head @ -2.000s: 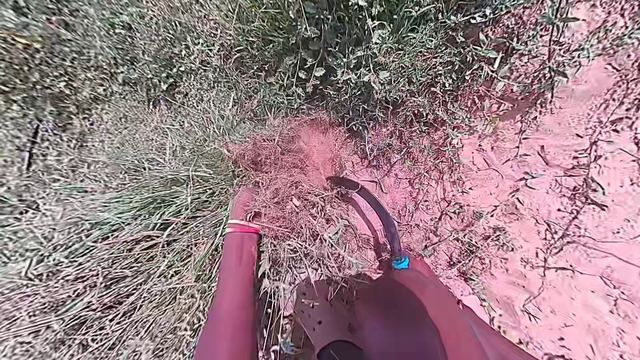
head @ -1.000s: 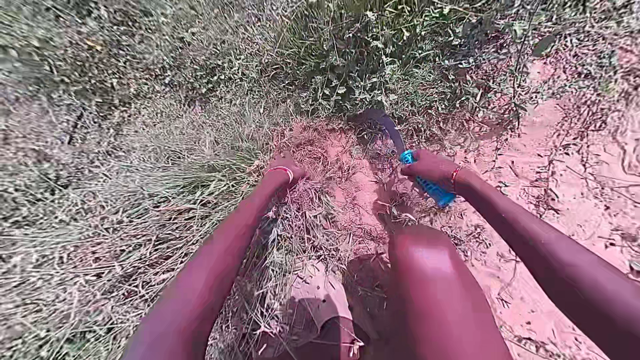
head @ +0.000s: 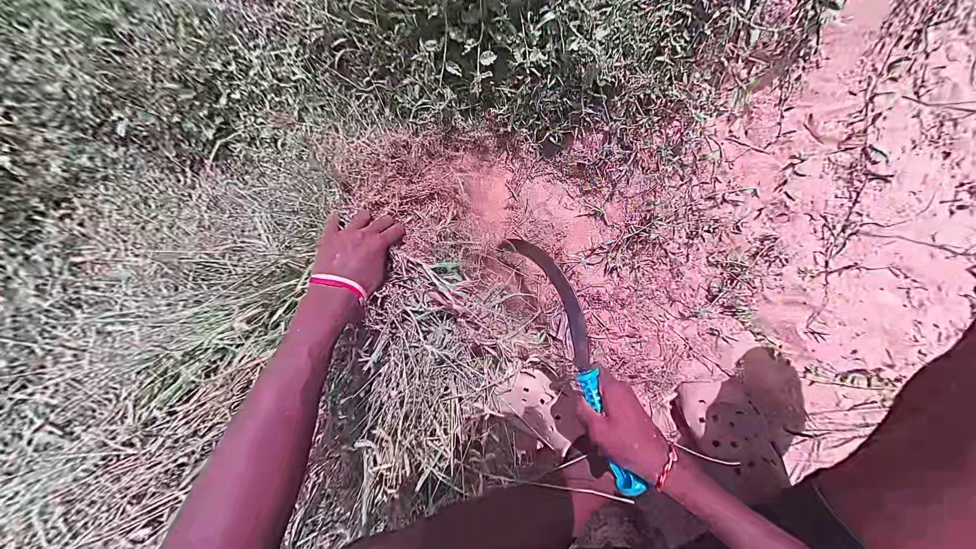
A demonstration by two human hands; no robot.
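Observation:
My right hand [head: 625, 427] is closed around the blue handle of a sickle [head: 568, 305]. The curved dark blade points up and bends left, its tip over bare soil and dry stalks. My left hand [head: 357, 252], with a red and white band at the wrist, rests on a heap of dry cut grass [head: 412, 183]; its fingers are spread slightly, and whether they pinch any stalks is hidden. Longer dry grass [head: 435, 366] lies between the two hands.
Perforated clogs [head: 534, 404] are on my feet below the blade. Long standing grass [head: 221, 328] spreads at the left, and leafy green weeds [head: 488, 53] grow along the top. Pinkish bare soil [head: 808, 290] with thin creeping stems lies at the right.
The sickle's handle, lower right of the blade a second ago, is now nearer my feet, with my right hand still on it. My left hand remains at the grass heap.

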